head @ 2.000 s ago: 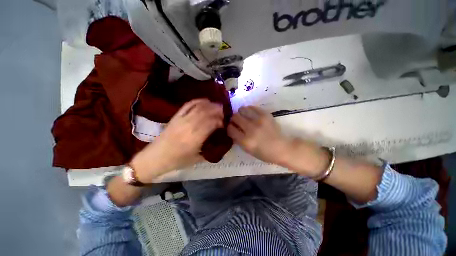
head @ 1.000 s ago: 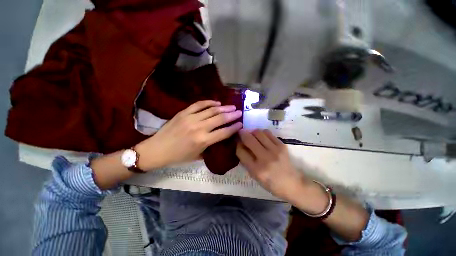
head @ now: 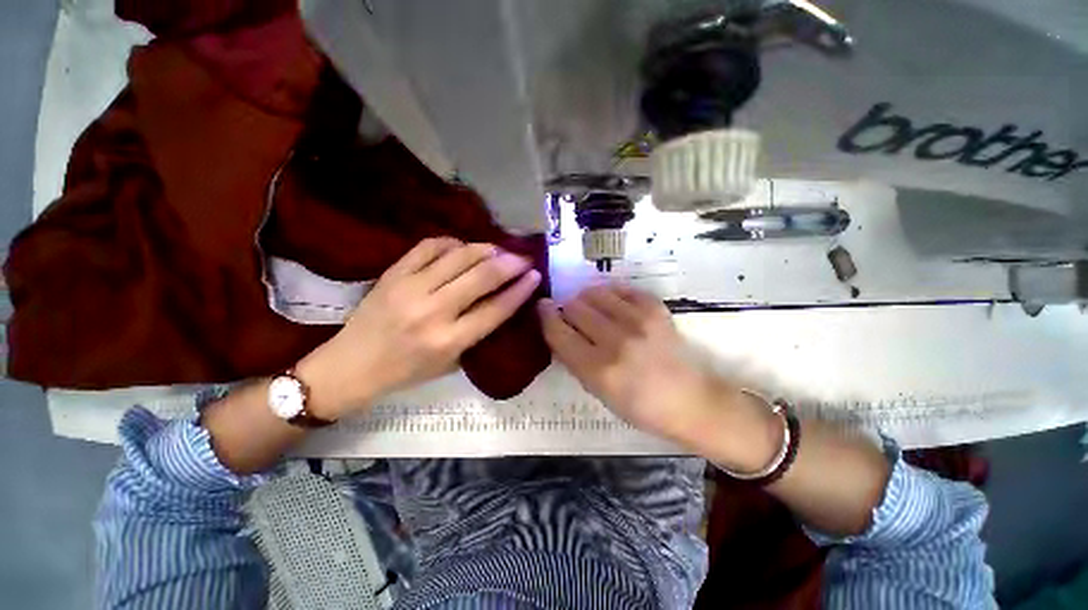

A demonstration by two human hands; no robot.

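The dark red garment piece [head: 179,215] lies bunched on the machine bed left of the needle. Its right edge runs under the violet-white light at the presser foot [head: 554,217]. A pale inner patch [head: 304,293] shows between its folds. My left hand [head: 436,307] lies flat on the cloth with its fingertips just left of the edge. My right hand [head: 614,346] has its fingertips at the cloth's right edge, below the foot, and pinches it. The needle itself is too small to tell.
The sewing machine head [head: 823,107] with a white ribbed knob [head: 706,168] overhangs the bed. Thread snips [head: 782,222] lie right of the needle, with a small brown item [head: 844,266] beside them. A ruler scale [head: 501,419] runs along the front edge. Dark red cloth [head: 758,542] hangs below right.
The view has shifted, so the machine head shows differently and the cloth appears farther left. Both hands stay at the cloth edge by the needle; my left fingers now lie flatter than two seconds ago.
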